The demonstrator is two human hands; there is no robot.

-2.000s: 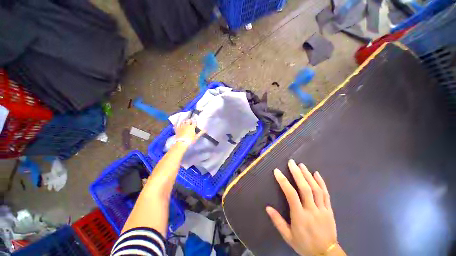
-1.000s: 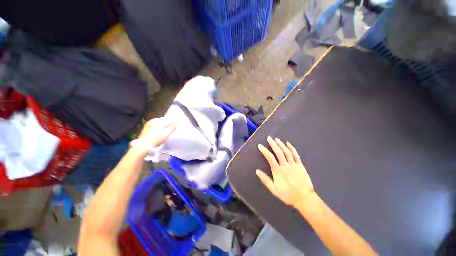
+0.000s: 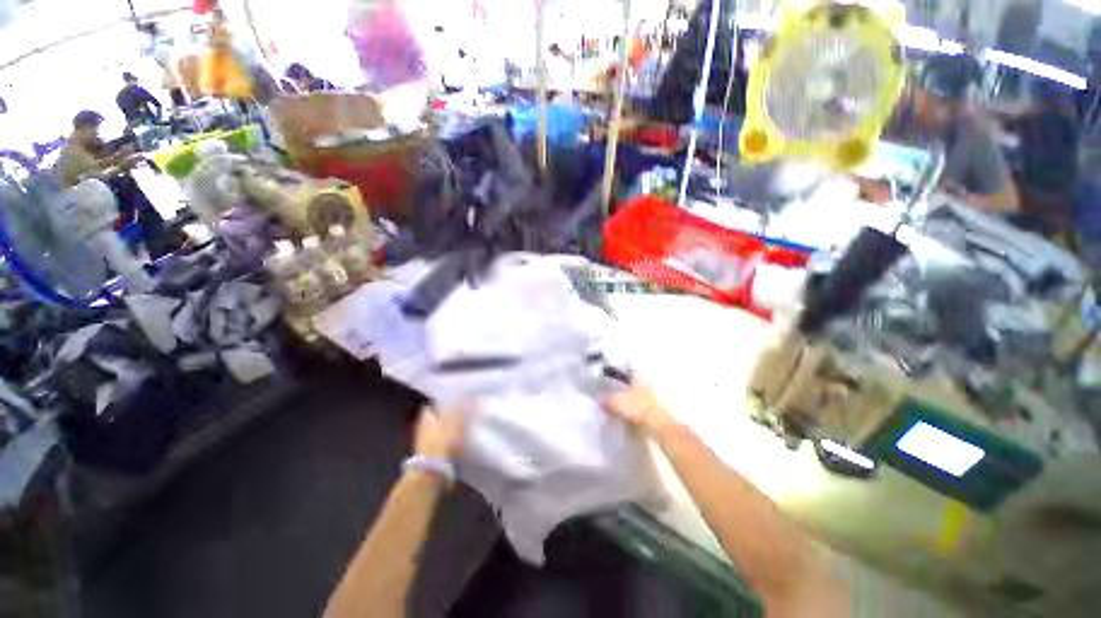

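Observation:
A light-grey garment panel (image 3: 543, 417) with dark strips on it is held between my hands over the near edge of the white table (image 3: 688, 350). My left hand (image 3: 442, 432) grips its left side; the fingers are blurred and partly behind the cloth. My right hand (image 3: 630, 404) grips its right side near a small dark strip. The panel's lower corner hangs down over the table edge. The sewing machine (image 3: 833, 398) with a green panel and bright white screen stands at the right.
A dark side board (image 3: 278, 483) lies at left. Heaped grey pieces (image 3: 181, 326) are beyond it. A red plastic basket (image 3: 700, 254) sits on the table back. A yellow fan (image 3: 827, 85) stands above, a blue fan (image 3: 60, 229) at far left. Several people are in the background.
The view has swung up from the floor baskets to the table. The light-grey panel is out of the blue basket. My right hand has left the dark board and now holds the panel too.

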